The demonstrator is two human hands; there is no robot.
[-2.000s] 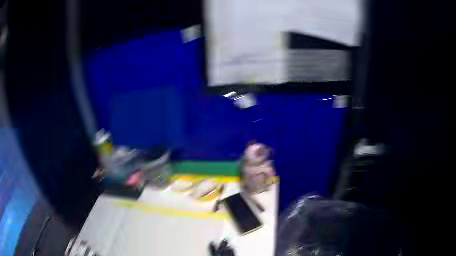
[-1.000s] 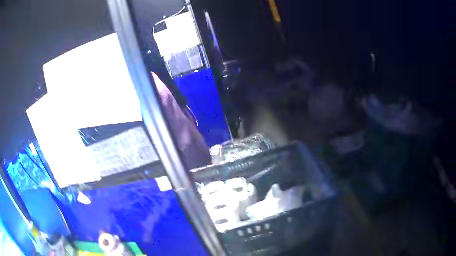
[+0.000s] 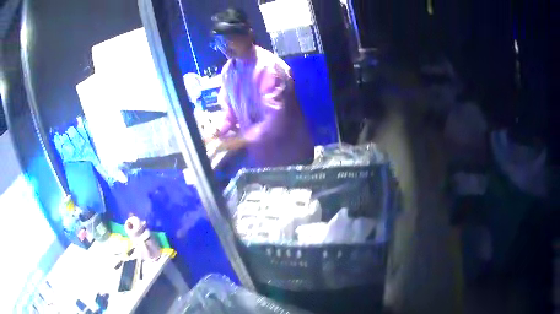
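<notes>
Neither of my hands is in the picture. Nearest in front of me, a crinkled clear plastic liner (image 3: 215,295) lies over an edge at the bottom. Beyond it, a dark open-topped plastic crate (image 3: 319,267) holds stacked white units (image 3: 267,216) on its left and white crumpled-looking pieces on its right. At the lower left, a white bench (image 3: 80,270) carries a black smartphone (image 3: 128,275), a thin dark stick beside it, small dark pieces (image 3: 101,302) and a pinkish roll-like object (image 3: 136,228).
A person in a pink top (image 3: 270,116) stands behind the crate, bent over another work place. A metal post (image 3: 190,147) rises between bench and crate. White sheets (image 3: 129,73) hang on the blue panel. A cluttered holder (image 3: 92,227) stands at the bench's rear. The right side is dark and blurred.
The view has swung right from the bench to the crate, then tilted down a little. The person in pink, earlier mostly hidden by the post, now shows clearly.
</notes>
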